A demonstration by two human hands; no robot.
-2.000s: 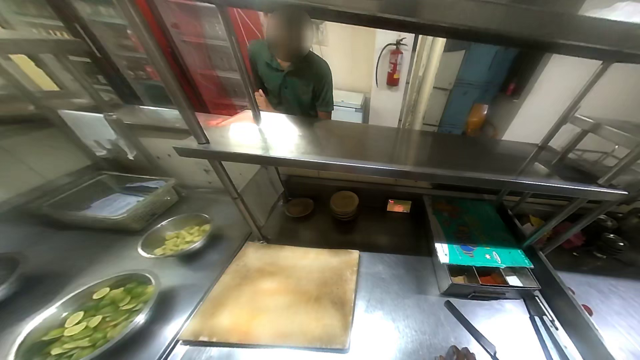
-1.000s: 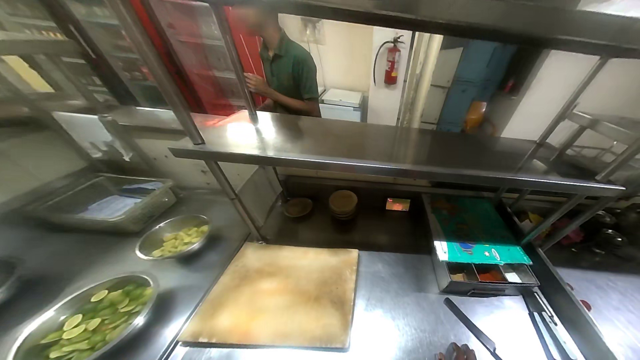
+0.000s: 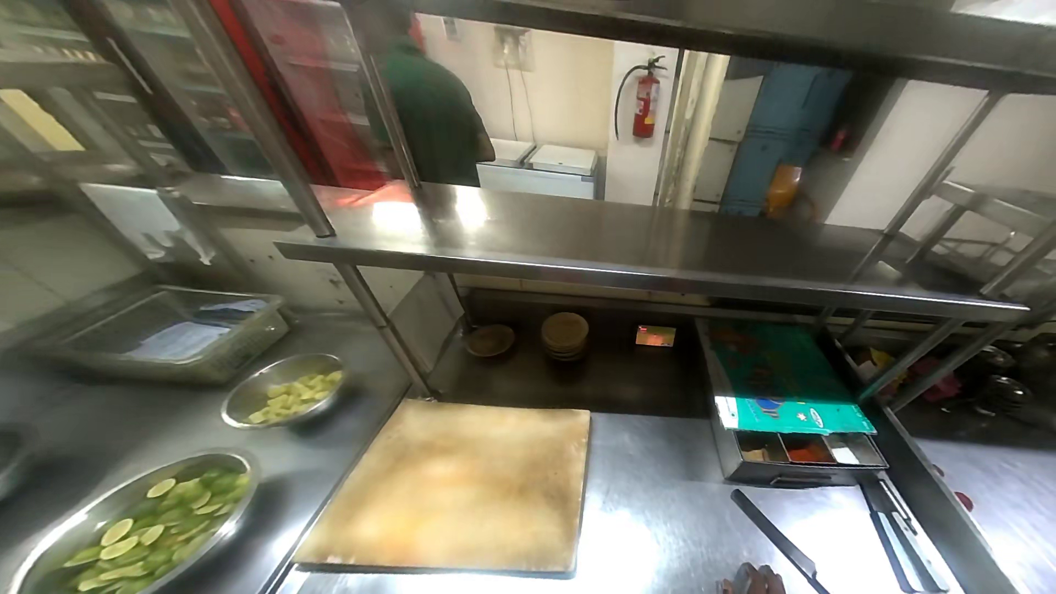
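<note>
Only the fingertips of my right hand (image 3: 751, 580) show, at the bottom edge of the view, close together; whether they hold anything is hidden. Just right of them a dark-handled knife (image 3: 775, 536) lies partly on a white sheet (image 3: 813, 516). More knives (image 3: 903, 536) lie at the sheet's right side. A worn, stained cutting board (image 3: 454, 487) lies flat on the steel counter to the left. Beyond the knives stands a metal box (image 3: 800, 470) with open compartments of seasonings, partly under a green printed cover (image 3: 784, 371). My left hand is out of view.
Left are a large steel bowl (image 3: 247, 495) of cut limes, a smaller bowl (image 3: 334, 400) of pale green pieces and a basket (image 3: 223, 363) with papers. A steel shelf (image 3: 619, 239) spans the counter, above stacked small plates (image 3: 565, 334). A person (image 3: 429, 115) in green stands behind.
The person behind the shelf has turned away and moved a little left. My right fingertips stay at the bottom edge of the view.
</note>
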